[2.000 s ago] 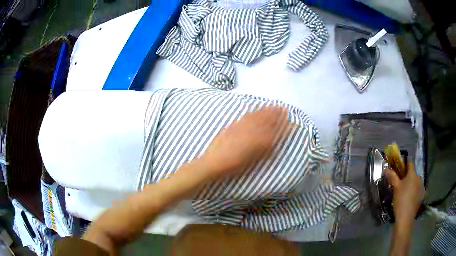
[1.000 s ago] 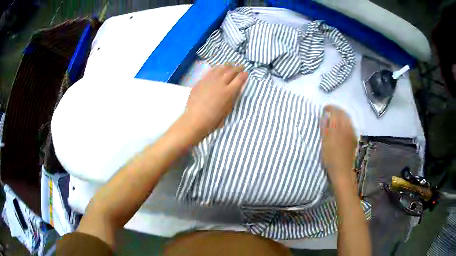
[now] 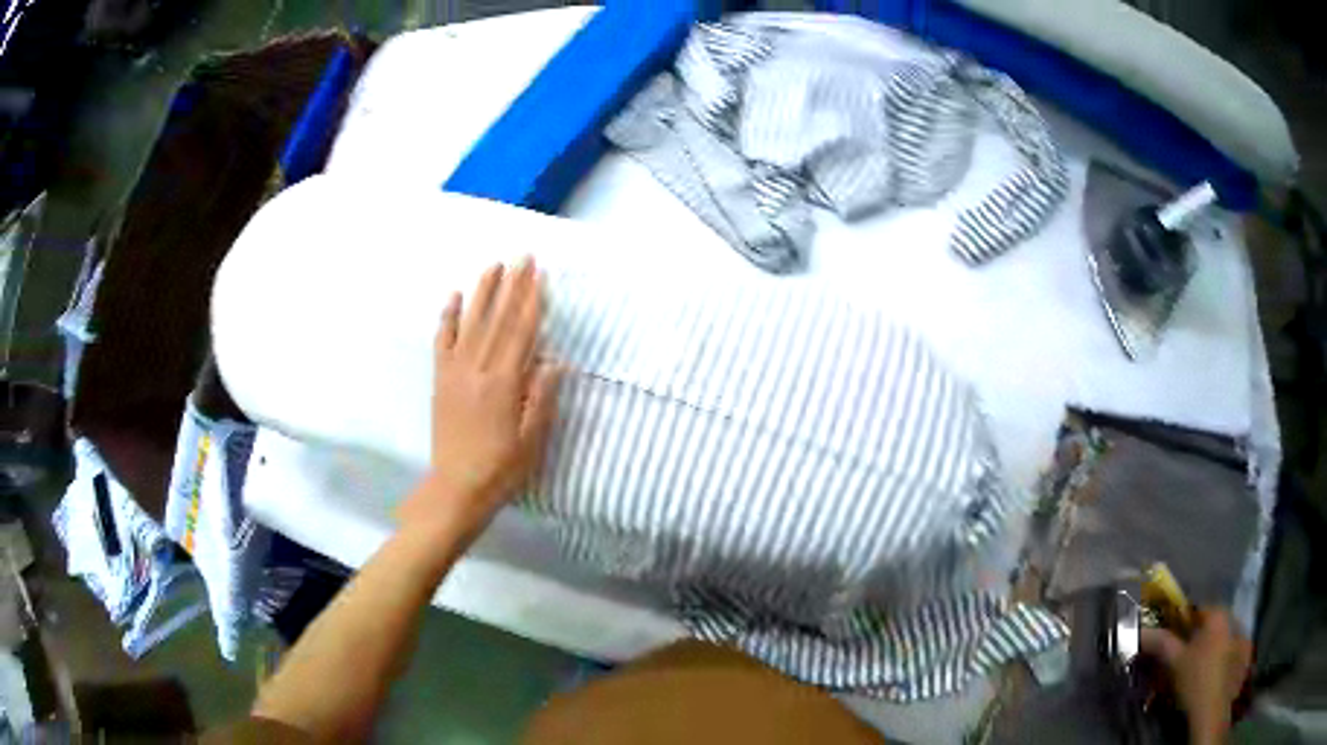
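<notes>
A striped garment (image 3: 757, 422) is slipped over the right part of the white padded board (image 3: 328, 313), with a seam line running across its top. My left hand (image 3: 495, 393) lies flat at the garment's left edge, fingers slightly apart, partly on the bare pad. My right hand (image 3: 1201, 670) is at the lower right, on the yellow handle of the steam iron (image 3: 1128, 633), which stands on the dark grey rest pad (image 3: 1164, 510). The iron's lower part is dark and hard to make out.
A crumpled striped garment (image 3: 859, 124) lies at the far side, beside a blue board (image 3: 582, 102). A second iron-like object (image 3: 1142, 262) with a dark knob sits at the far right. A brown basket (image 3: 189, 248) and white papers (image 3: 211, 510) are at the left.
The garment's stripes and position on the board have shifted, and a seam now shows on top. My left hand has moved left and nearer. My right hand has left the garment and taken the iron's handle.
</notes>
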